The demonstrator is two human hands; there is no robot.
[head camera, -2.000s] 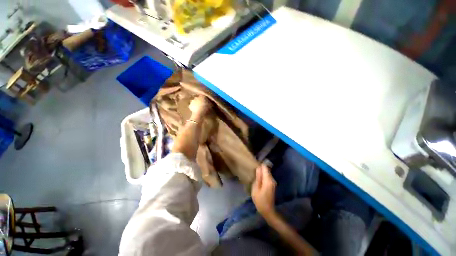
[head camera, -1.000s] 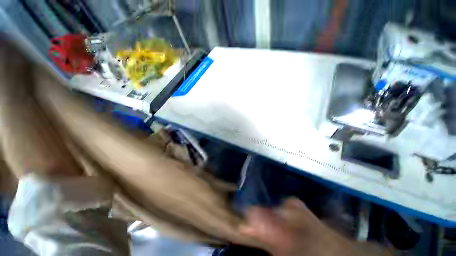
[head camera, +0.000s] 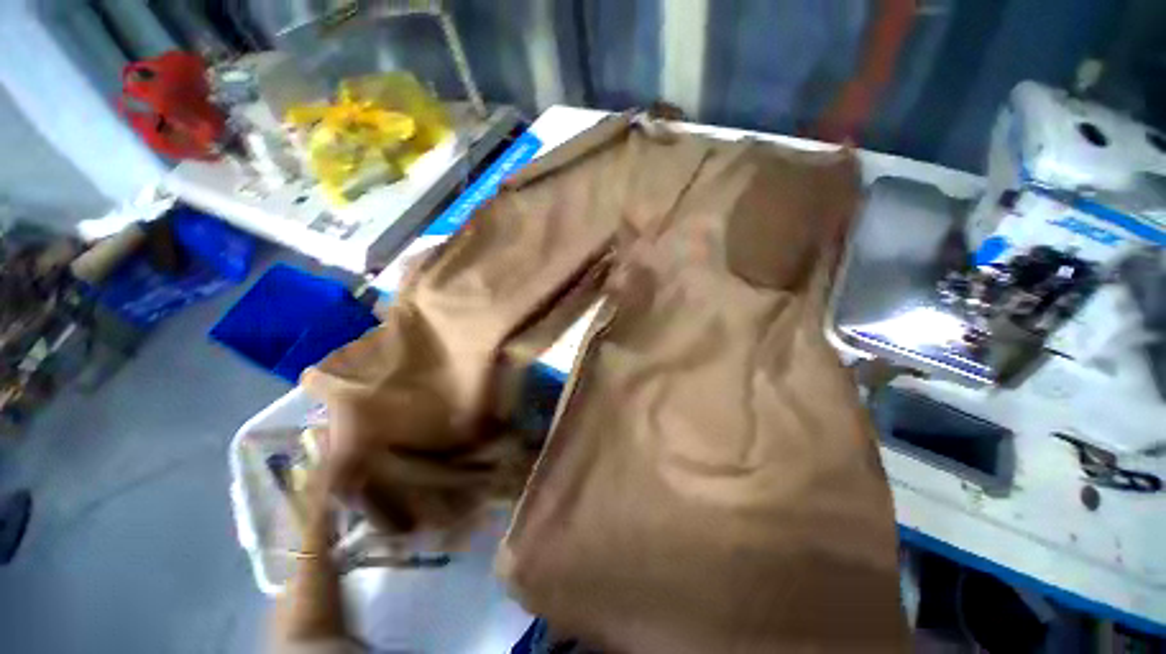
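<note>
A large brown garment piece lies spread over the white machine table and hangs over its front edge. It has two leg-like parts with a gap between them, and a darker rounded patch near its upper right. My left hand is blurred at the lower left, on the bunched end of the left part above the basket. It appears to grip the cloth; its fingers are not distinct. My right hand cannot be made out. The overlock machine stands right of the cloth, with its dark looper area exposed.
A white basket stands below the table at left, with a blue bin behind it. Black-handled snips lie at the right, near a dark rectangular table opening. A yellow bag and a red object sit on the neighbouring table.
The brown garment was bunched over the basket, then swung blurred across the front; now it lies spread on the table. My right hand has dropped from sight. The view has turned toward the machine.
</note>
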